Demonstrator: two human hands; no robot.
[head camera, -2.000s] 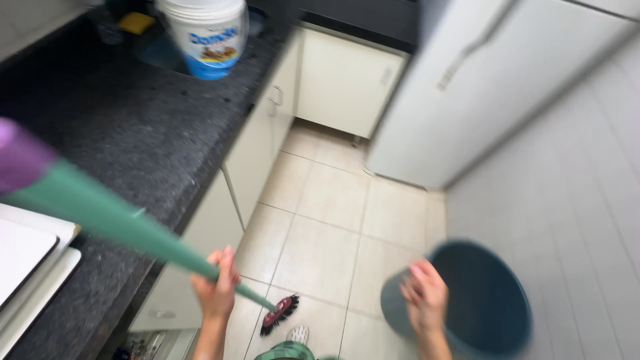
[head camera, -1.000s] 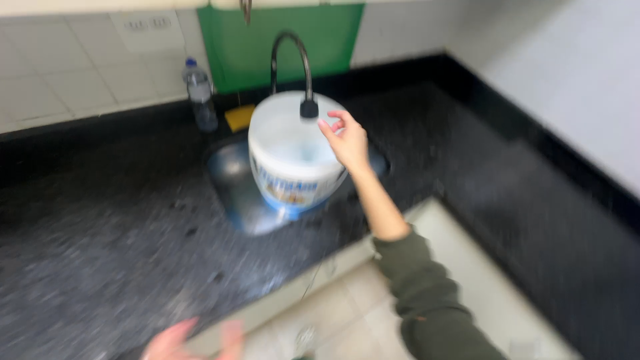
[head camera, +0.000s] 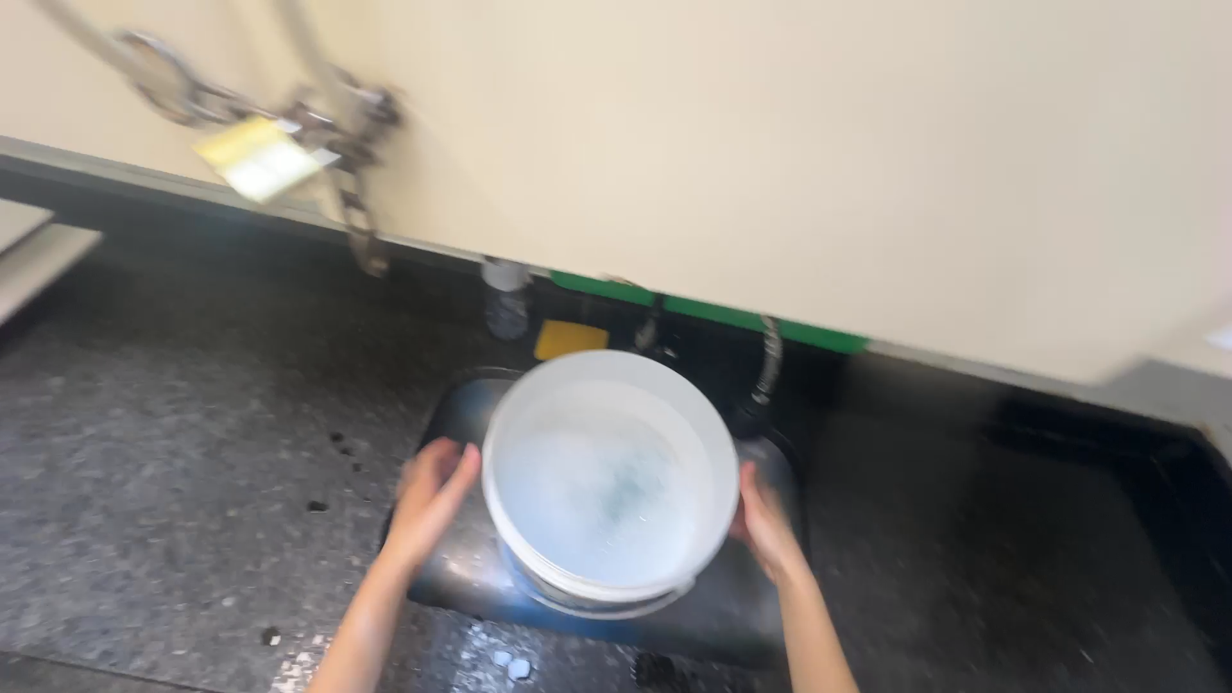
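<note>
A white plastic bucket (head camera: 611, 577) stands in the steel sink (head camera: 462, 568), with clear, slightly bluish water in it. At the bucket's left side is my left hand (head camera: 433, 496), thumb and fingers apart, next to the rim; it holds nothing that I can see. My right hand (head camera: 763, 515) is against the bucket's right side just under the rim, its fingers partly hidden behind the wall. Whether it grips the bucket is not clear.
Behind the sink are a yellow sponge (head camera: 571, 340), a clear plastic bottle (head camera: 506, 300) and a flexible metal hose (head camera: 769, 361). A padlock (head camera: 263, 157) on a chain hangs from cabinet handles above the dark stone counter (head camera: 241, 433), which has wet spots.
The green-handled brush seen two seconds ago is out of view. My right hand has moved from the faucet over the bucket to its right side; my left hand has come up to its left side.
</note>
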